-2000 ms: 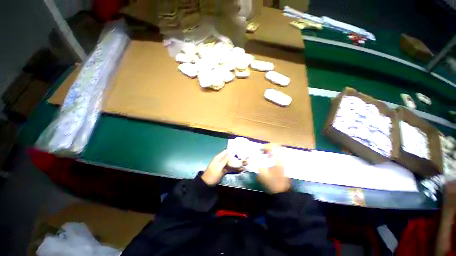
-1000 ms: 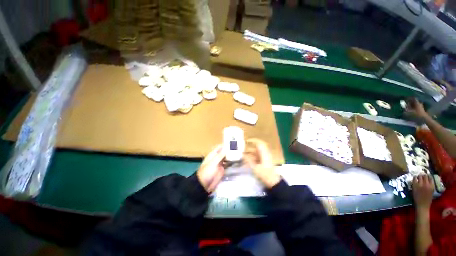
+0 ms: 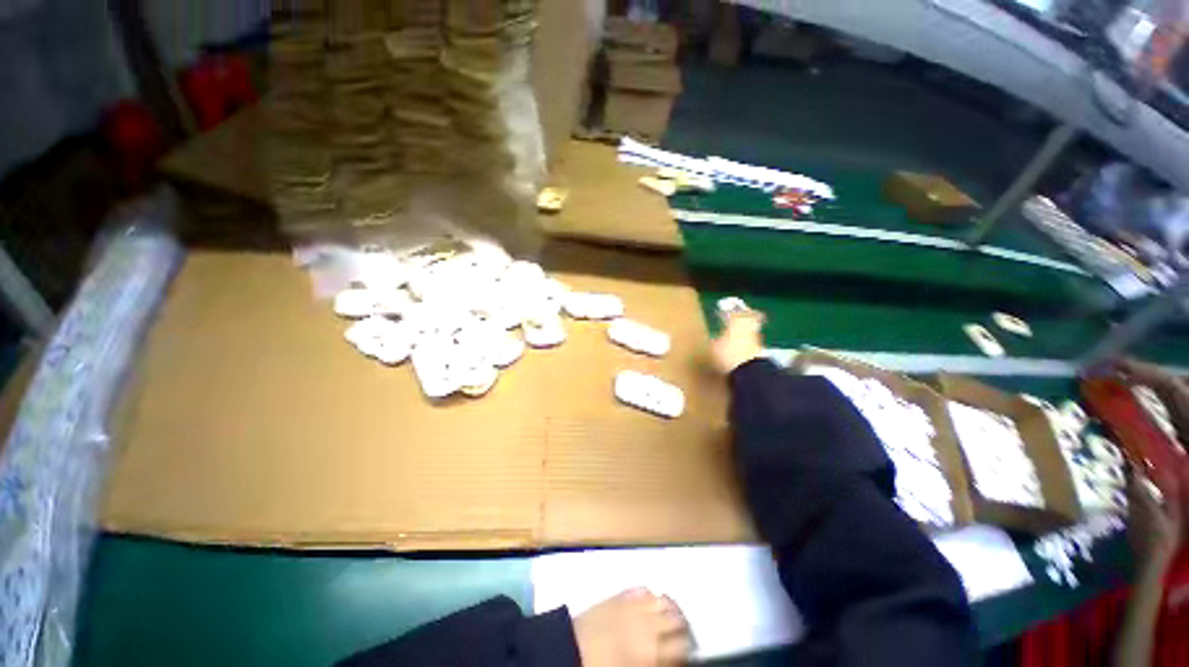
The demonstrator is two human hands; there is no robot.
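Note:
My right hand (image 3: 739, 341) is stretched forward over the green belt beside the cardboard's right edge, with a small white housing (image 3: 732, 306) at its fingertips. My left hand (image 3: 634, 631) rests low at the near edge, over the white sheet (image 3: 717, 593); its fingers are curled, and whether anything is under them is hidden. A loose pile of white housings (image 3: 450, 313) lies on the brown cardboard sheet (image 3: 326, 469). Single housings, one of them nearest me (image 3: 648, 394), lie to the right of the pile.
Two open boxes (image 3: 958, 450) of small white pieces stand at right, partly behind my right sleeve. A clear plastic bag (image 3: 78, 417) lies at left. A tall tan stack (image 3: 391, 117) stands behind the pile. Another person's arm (image 3: 1147, 560) is at far right, near scattered white parts.
The housing with the dark window is gone from in front of me. My right hand has moved forward to the belt; my left hand has dropped to the near edge. The view has shifted.

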